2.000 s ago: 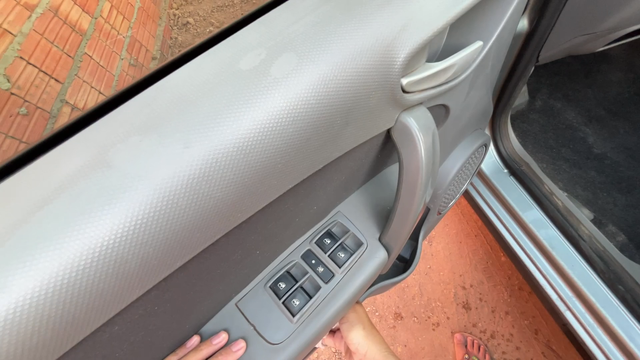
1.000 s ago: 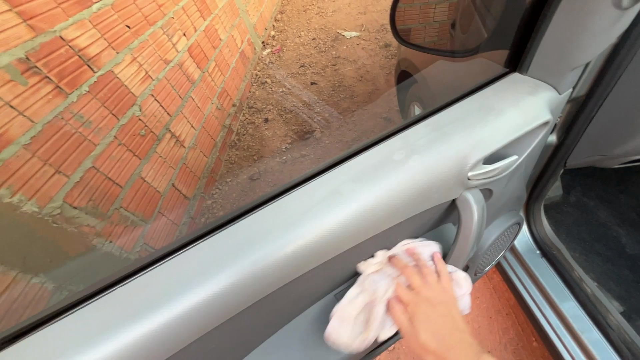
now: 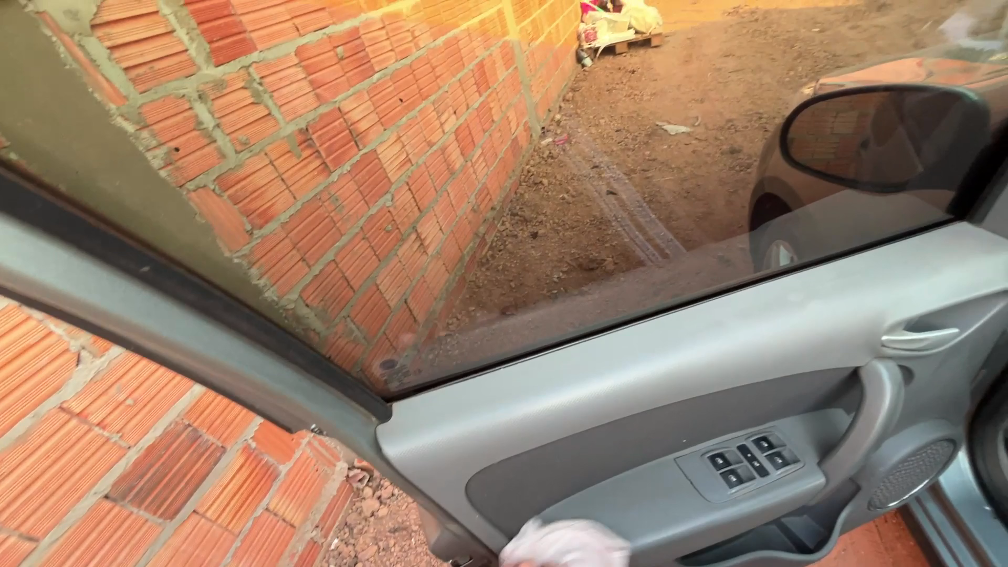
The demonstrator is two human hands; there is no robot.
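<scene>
A bunched whitish cloth (image 3: 568, 543) lies against the lower rear part of the grey car door panel (image 3: 630, 354), at the bottom edge of the head view. Only a sliver of skin, seemingly of my right hand (image 3: 521, 562), shows at the cloth; the rest is hidden or out of frame. To the right of the cloth are the window switches (image 3: 752, 461) on the armrest, the curved pull handle (image 3: 878, 417) and the silver inner door handle (image 3: 920, 339). My left hand is out of view.
Above the panel stands the door's window glass (image 3: 614, 205), inside its frame (image 3: 181, 295). A side mirror (image 3: 882, 138) shows through it. A brick wall (image 3: 126, 441) is at the left. The speaker grille (image 3: 913, 474) and door pocket (image 3: 776, 543) are low on the right.
The cloth has moved from near the pull handle to the rear lower part of the panel. The hand on it, plain to see before, is now almost wholly hidden. The view has shifted.
</scene>
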